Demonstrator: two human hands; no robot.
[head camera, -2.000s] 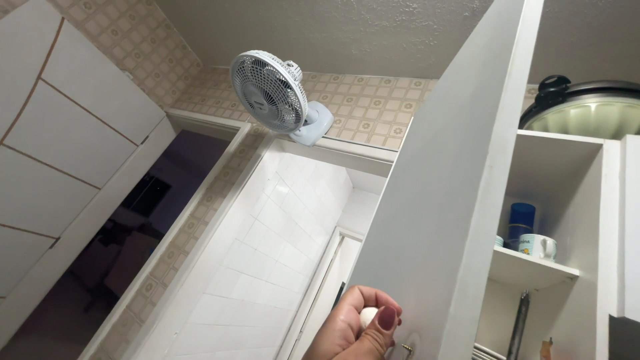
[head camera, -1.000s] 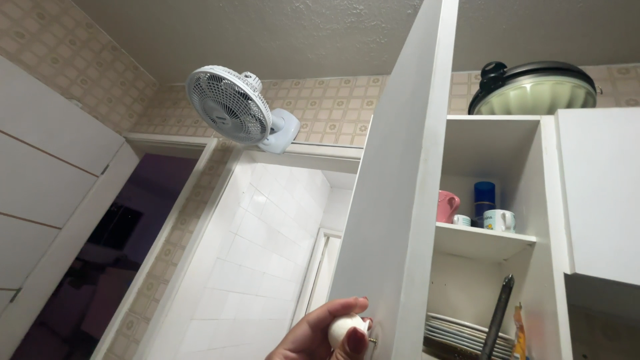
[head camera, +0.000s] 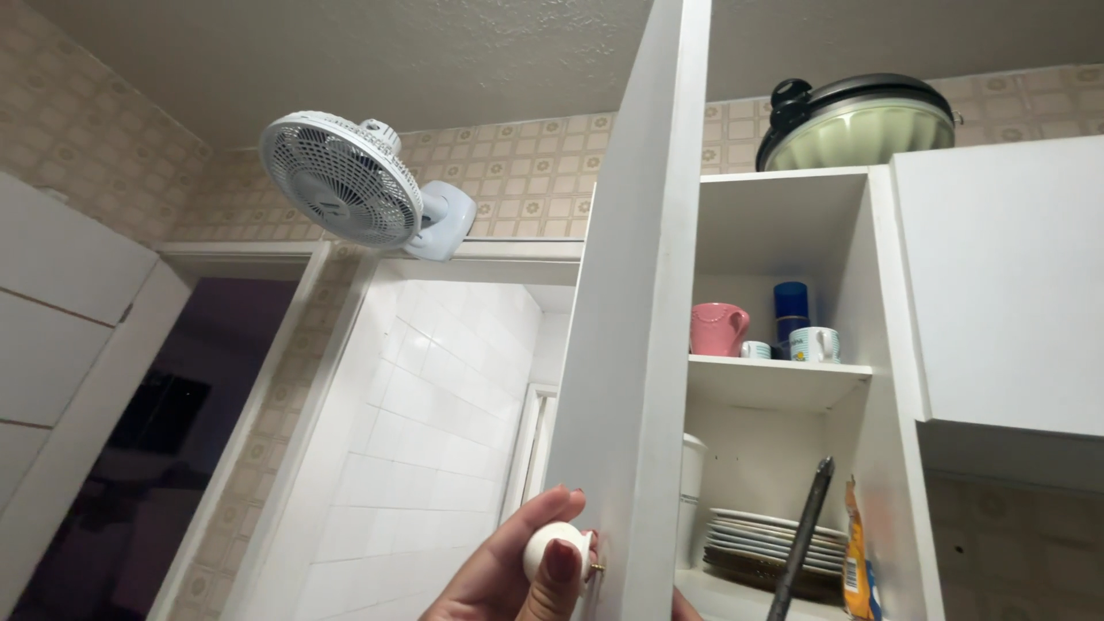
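Observation:
My left hand (head camera: 526, 561) grips a round white knob (head camera: 548, 548) between thumb and fingers at the bottom centre. A brass-coloured screw (head camera: 597, 567) shows between the knob and the outer face of the open white cabinet door (head camera: 612, 345). Right of the door edge, a little skin of my right hand (head camera: 684, 607) shows at the bottom; most of it is hidden. A dark screwdriver shaft (head camera: 802, 539) with a pointed tip rises from the bottom edge in front of the shelves; its handle is out of view, so what holds it cannot be told.
The cabinet shelf (head camera: 776, 371) bears a pink mug (head camera: 718, 329), a patterned white mug (head camera: 813, 345) and a blue container (head camera: 791, 302). Below are stacked plates (head camera: 772, 543) and an orange packet (head camera: 856, 561). A lidded pan (head camera: 862, 129) sits on top. A white fan (head camera: 345, 181) juts from the wall.
The view has shifted, showing more of the cabinet's inside. The left hand stays at the knob, and more of the screw between knob and door shows than a second ago.

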